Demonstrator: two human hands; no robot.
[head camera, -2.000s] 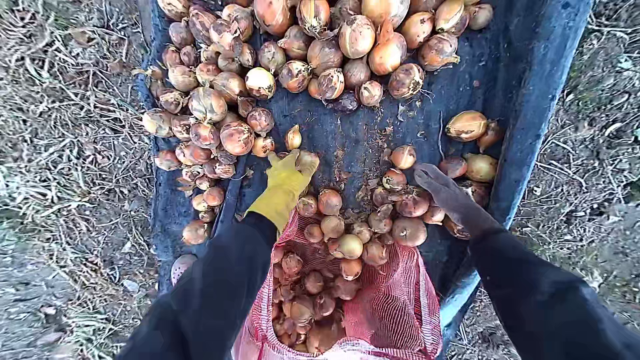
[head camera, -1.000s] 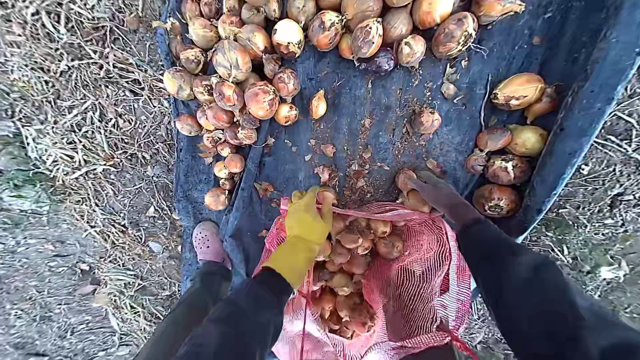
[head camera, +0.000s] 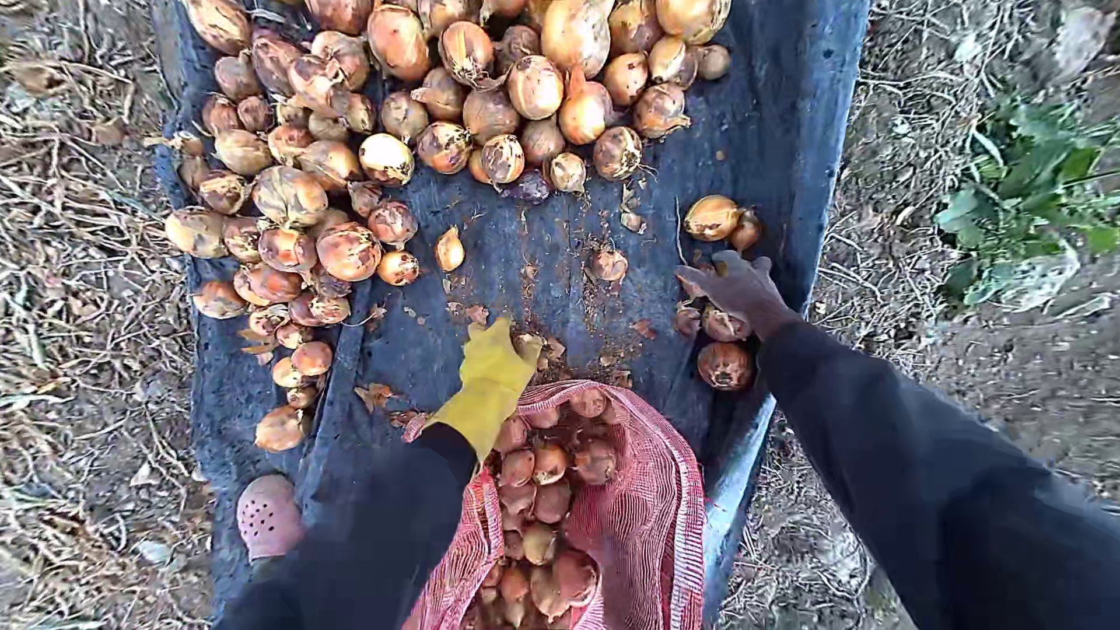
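My left hand (head camera: 490, 376), in a yellow glove, is at the left rim of a red mesh sack (head camera: 669, 490); whether its fingers grip anything cannot be told. Inside the sack lie many onions (head camera: 549, 464). My right hand (head camera: 735, 287), seemingly in a dark glove, reaches over a small group of onions near the tarp's right edge; its fingers are spread and touch or hover over them. Just below that hand rests a reddish onion (head camera: 724, 366), and above it a yellow onion (head camera: 711, 218).
A large heap of onions (head camera: 490, 114) covers the top and left of a dark blue tarp (head camera: 560, 227). One small onion (head camera: 608, 264) lies in the middle. A pink perforated shoe (head camera: 269, 516) is at the lower left. Dry straw and green weeds (head camera: 1024, 188) flank the tarp.
The onions at the sack's mouth have gone from the tarp. My right hand has moved from the sack's mouth to the onions at the right edge. My left hand stays by the sack's rim.
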